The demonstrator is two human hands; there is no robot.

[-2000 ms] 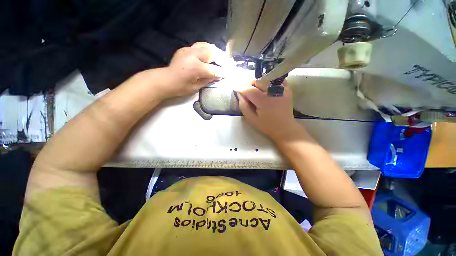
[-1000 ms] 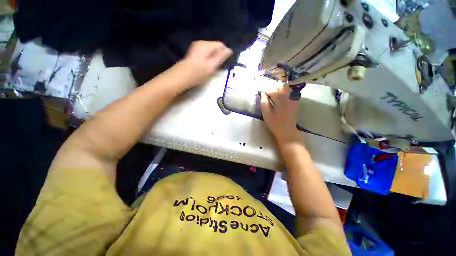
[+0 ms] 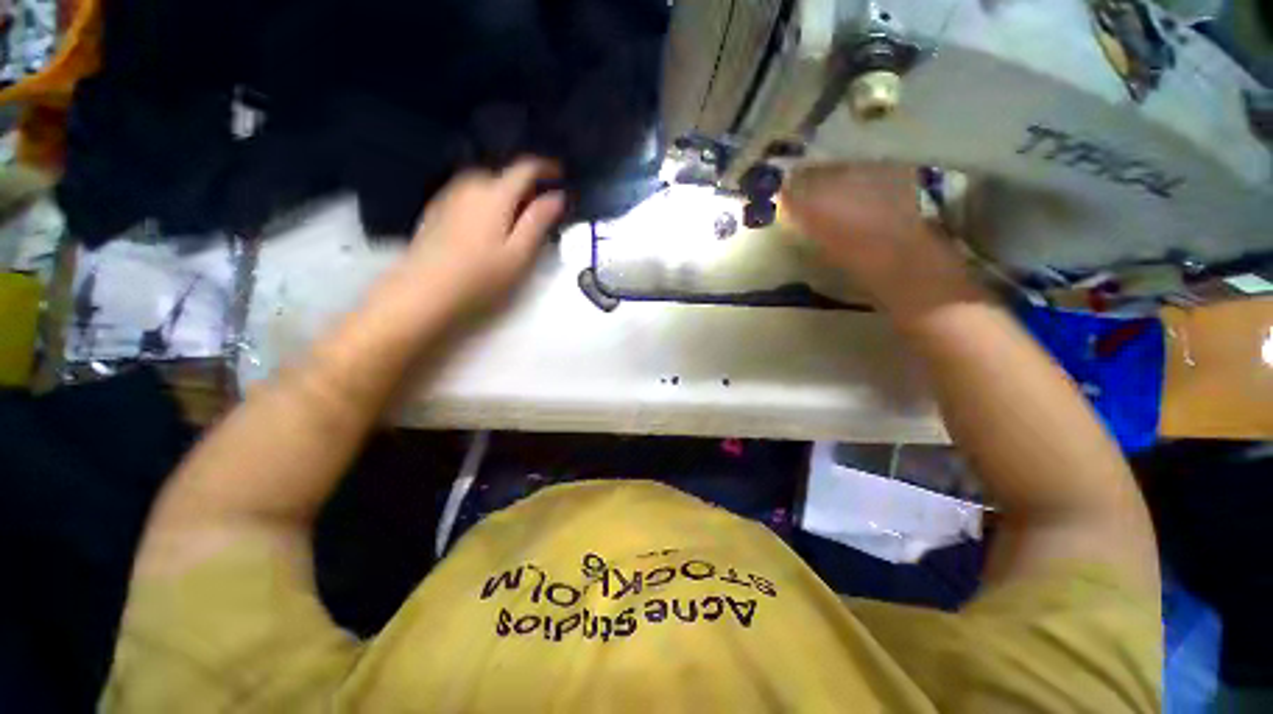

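Observation:
Black cloth [image 3: 349, 112] lies heaped at the upper left, up against the sewing machine head. My left hand [image 3: 489, 223] is at the lower edge of this cloth, fingers bent over it; whether it grips the cloth is unclear. My right hand [image 3: 866, 223] is blurred, to the right of the presser foot [image 3: 761, 195], over the machine bed; its fingers are not clear. The off-white sewing machine [image 3: 1061, 154] fills the upper right, with its light shining at the needle area. The pale machine bed [image 3: 670, 258] shows between my hands.
The pale table [image 3: 559, 370] runs along the front. A blue tray [image 3: 1117, 363] and an orange-brown board [image 3: 1222, 370] are at the right. White papers [image 3: 894, 509] lie below the table edge. More papers [image 3: 154, 300] are at the left, with an orange item [image 3: 59, 63] at the upper left corner.
My right hand has moved from the needle area to the right. My left hand has moved left and down from the needle, staying by the black cloth. The camera view has shifted.

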